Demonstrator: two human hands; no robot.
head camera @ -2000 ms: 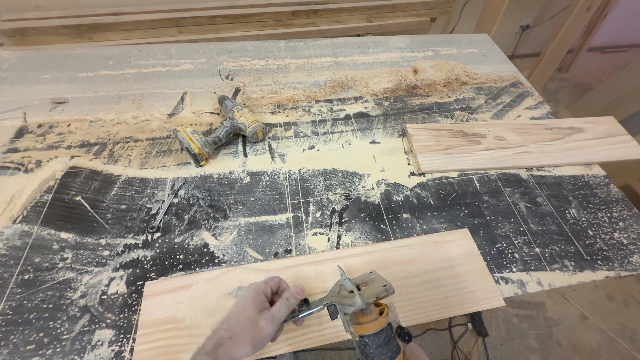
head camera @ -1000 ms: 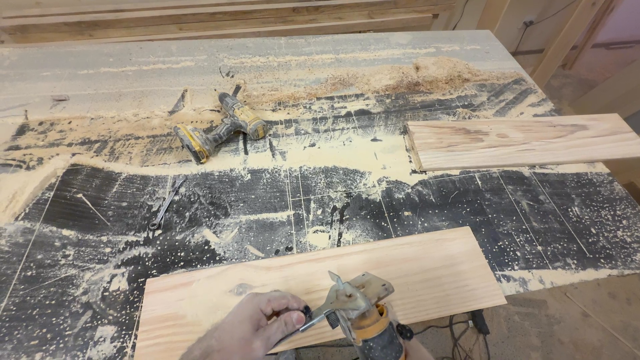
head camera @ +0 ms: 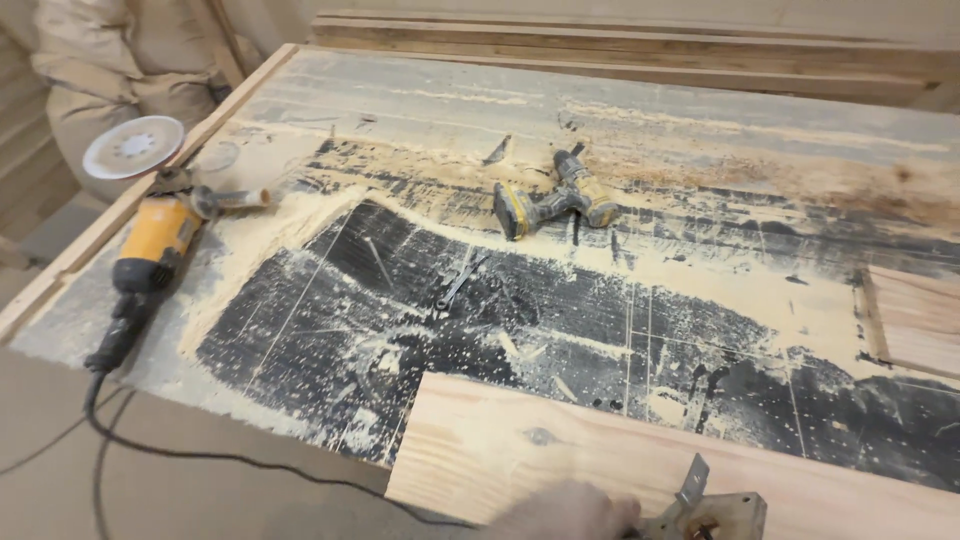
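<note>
My left hand (head camera: 570, 510), blurred at the bottom edge, is over the wooden board (head camera: 487, 435), at the near end of a power tool's metal base (head camera: 731, 517). Its fingers meet a dark part beside the base, and their grip is too blurred to make out. A metal guide piece (head camera: 694, 480) sticks up from this base. The tool's body and my right hand are out of the frame. The board lies along the table's front edge. Beyond it a combination wrench (head camera: 459, 283) and a dusty cordless drill (head camera: 559, 196) lie on the table.
A yellow angle grinder (head camera: 159, 232) with a round sanding disc (head camera: 135, 146) lies at the left table edge, its black cord (head camera: 225, 455) hanging in front. Another board (head camera: 919, 319) lies at right. Sawdust covers much of the tabletop (head camera: 420, 82). Long timbers (head camera: 600, 52) stand behind.
The view has swung left, bringing the angle grinder into sight. My right hand and the power tool's orange body, partly seen earlier, have left the frame. The drill and wrench lie as before.
</note>
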